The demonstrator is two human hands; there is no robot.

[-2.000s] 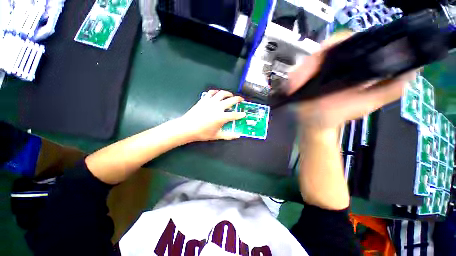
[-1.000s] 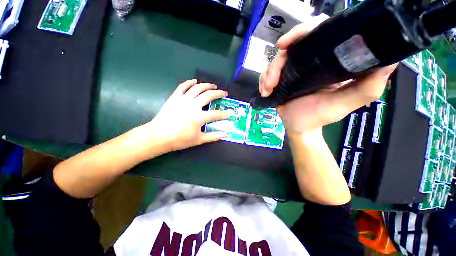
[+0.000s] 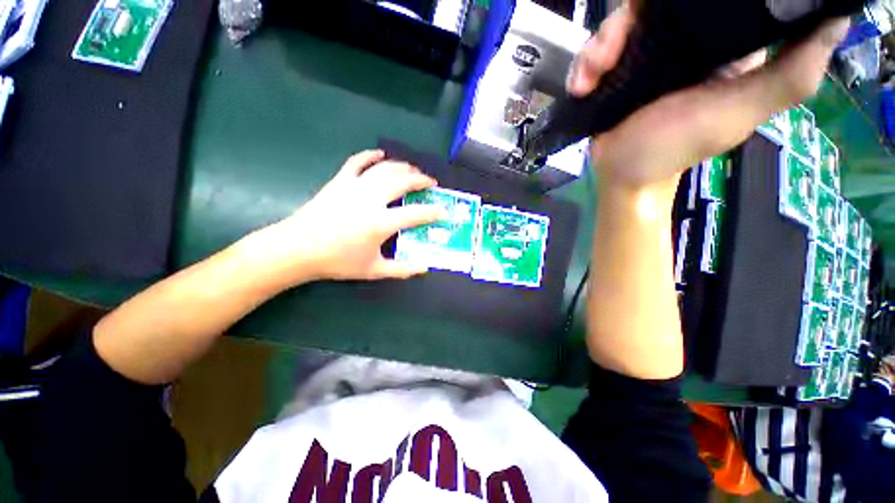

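Two green circuit boards with white edges lie side by side on the black work mat [image 3: 432, 307]. My left hand [image 3: 368, 221] rests with spread fingers on the left circuit board [image 3: 453, 236]. The right circuit board [image 3: 511, 246] is uncovered. My right hand [image 3: 677, 118] is shut around the thick black electric screwdriver [image 3: 653, 74], which runs out of the top edge. Its tip is at the outlet of the screw feeder [image 3: 510, 103], a silver-white box with a blue side. Any screw there is too small to tell.
A left side mat [image 3: 93, 167] holds a green board [image 3: 120, 32]. A black tray [image 3: 393, 29] and a crumpled clear bag [image 3: 239, 18] are at the back. Rows of green boards [image 3: 819, 251] lie at far right beyond stacked boards [image 3: 709, 236]. Part of a person [image 3: 873, 422] shows at lower right.
My right hand and the screwdriver have moved from the right board up to the feeder outlet. My left hand stays on the left board. Two seconds ago the screwdriver was blurred near the boards.
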